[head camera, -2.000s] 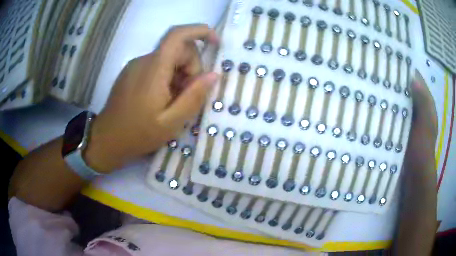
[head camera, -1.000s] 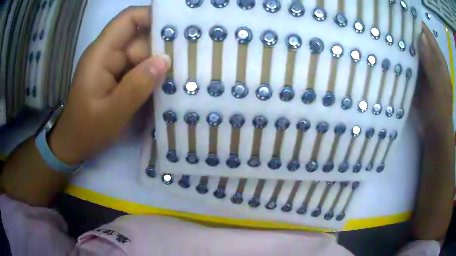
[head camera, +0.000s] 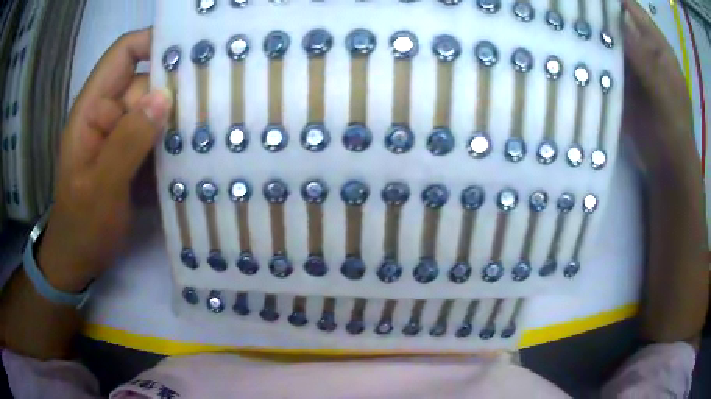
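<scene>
A white foam tray (head camera: 390, 170) fills the middle of the view, held up close. Its rows of tan slots have a shiny round metal part (head camera: 356, 138) at each end. My left hand (head camera: 105, 140) holds the tray's left edge, thumb on the front face and fingers behind. My right hand (head camera: 651, 74) is at the tray's upper right edge, dark and blurred, its fingers mostly hidden behind the tray. A second foam tray (head camera: 343, 339) with similar metal parts shows below the first one's lower edge; most of it is hidden.
A stack of trays (head camera: 43, 117) stands at the far left. The white table carries a yellow tape line (head camera: 140, 337) along its near edge, and yellow and red lines at the right. The wearer's pink top (head camera: 351, 378) is at the bottom.
My left hand has closed on the tray's left edge. The upper tray has moved left, levelled and come closer to the camera. The left tray stack is now more out of view.
</scene>
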